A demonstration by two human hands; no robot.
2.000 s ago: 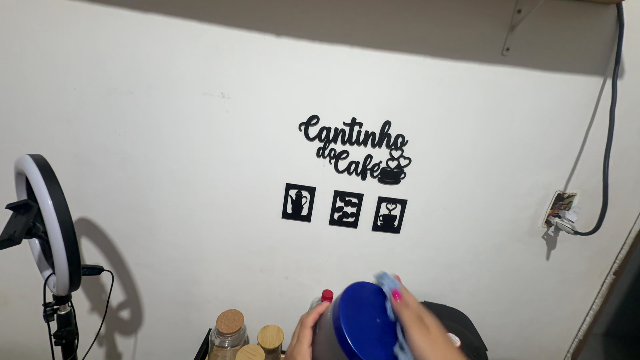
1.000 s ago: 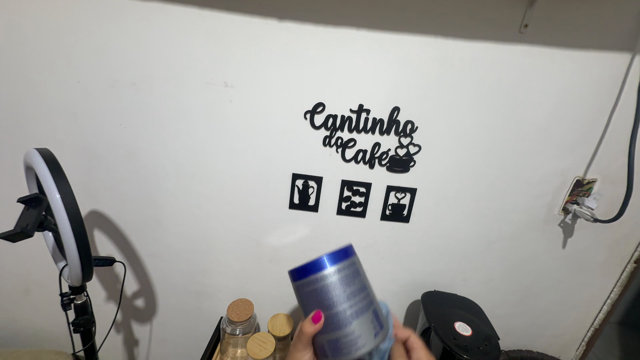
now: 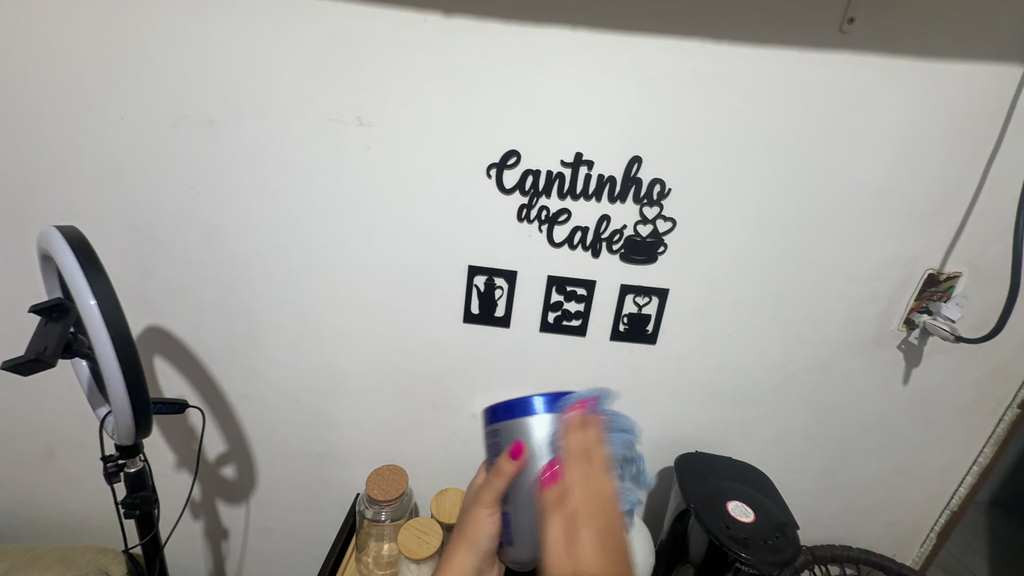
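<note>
A silver-grey canister with a shiny blue rim (image 3: pixel 520 410) is held up at the lower middle of the head view. My left hand (image 3: pixel 480 516) grips it from the left, thumb across its printed side. On the canister's right side, my right hand (image 3: pixel 586 488) presses a light-blue cloth (image 3: pixel 628 448) against it; this hand is blurred by motion. Both hands have bright pink nails. The canister's lower end is partly hidden by the fingers.
Left of my hands, a cork-stoppered glass jar (image 3: pixel 384 520) and wooden-lidded jars (image 3: pixel 420 540) stand in a dark-edged tray (image 3: pixel 340 536). A black coffee maker (image 3: pixel 732 512) is at right. A ring light (image 3: pixel 96 336) stands far left; a wall outlet (image 3: pixel 932 304) has a plugged cable.
The right hand and cloth have moved up along the canister's right side from low beside it. Two seconds ago the canister's blue end faced the camera; now its silver side shows.
</note>
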